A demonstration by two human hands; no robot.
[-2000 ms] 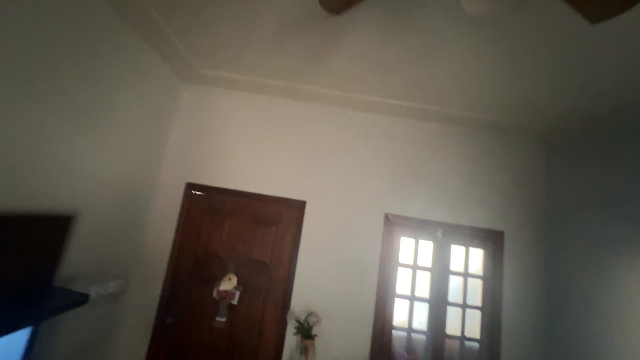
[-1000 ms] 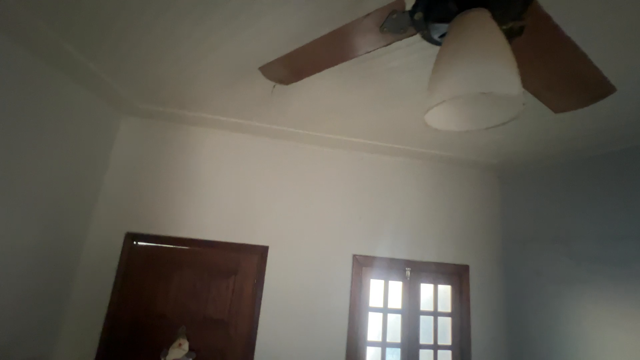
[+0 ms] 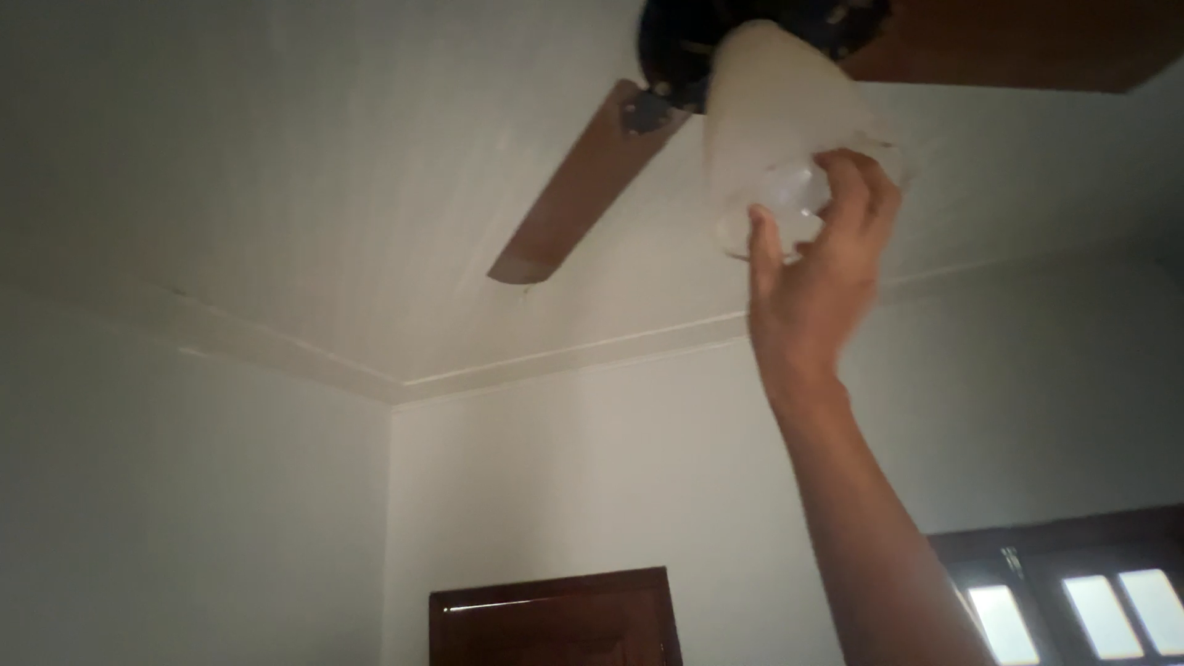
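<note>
My right hand (image 3: pixel 819 250) reaches up from the lower right to the ceiling fan's frosted, bell-shaped lamp shade (image 3: pixel 772 102). Its thumb and fingers are spread around a whitish light bulb (image 3: pixel 794 190) at the mouth of the shade, and they appear to grip it. The shade hangs below the dark fan hub (image 3: pixel 675 55). Blur hides the exact fingertip contact. My left hand is out of view.
A brown fan blade (image 3: pixel 573 199) extends down and left from the hub; another blade (image 3: pixel 1017 42) spans the upper right. Below are a dark wooden door (image 3: pixel 555 624) and a wood-framed window (image 3: pixel 1004 624) with bright panes.
My right hand has come into view and now reaches to the bulb in the fan's lamp shade; no hand shows in the earlier frames. The view has shifted up toward the fan.
</note>
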